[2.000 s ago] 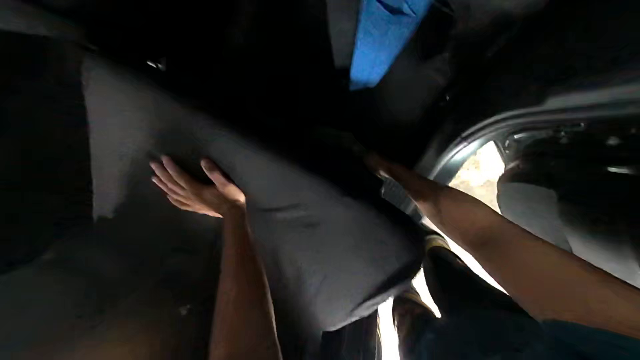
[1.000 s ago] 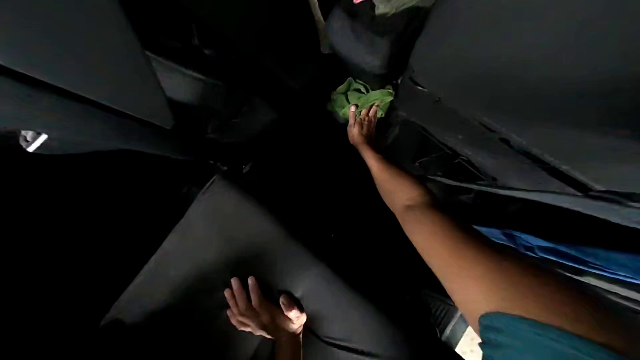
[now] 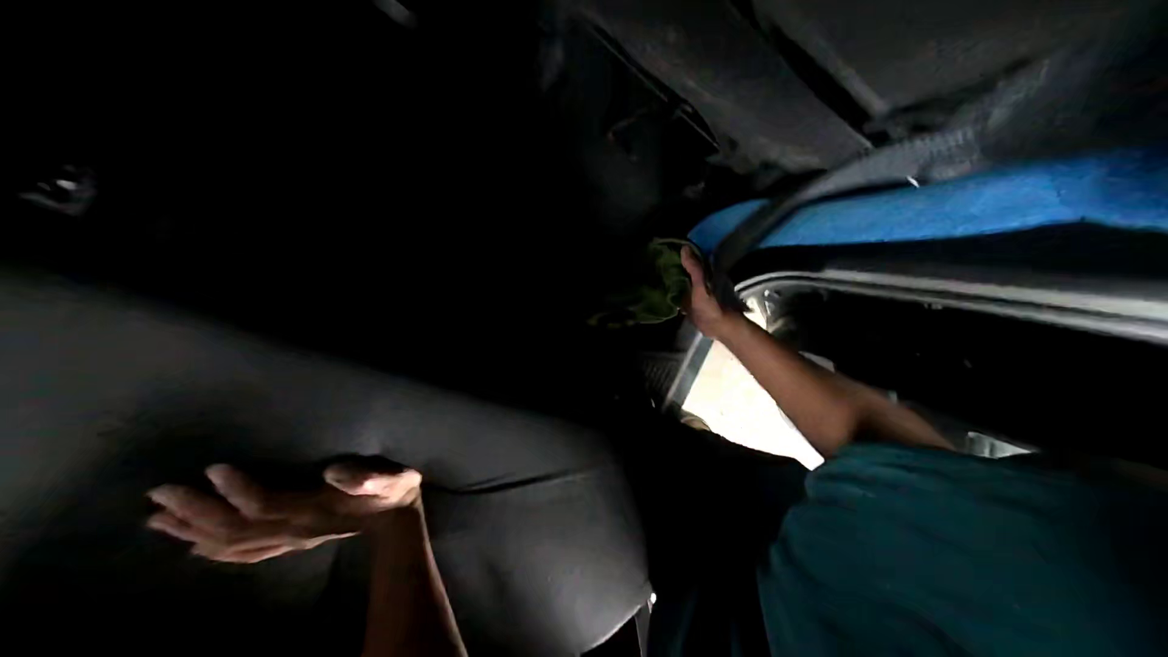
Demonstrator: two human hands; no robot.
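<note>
Near the door opening, my right hand [image 3: 704,297] grips a crumpled green cloth [image 3: 662,287], which hangs on the side toward the dark footwell. At the lower left, my left hand [image 3: 283,516] rests spread on a dark grey car seat cushion [image 3: 529,520], holding nothing. The cushion has a crease beside the wrist. Deep shadow hides the far side of the cloth and most of the floor.
A blue cloth or cover [image 3: 949,205] runs along the upper right beside a dark strap. Below it lies the door frame [image 3: 1004,297], with bright ground [image 3: 744,401] showing through the opening. Dark trim panels are at the top right.
My right hand was on the green cloth deep in the footwell; it now holds the cloth close to the door opening. The left hand stays on the seat. The view has swung strongly.
</note>
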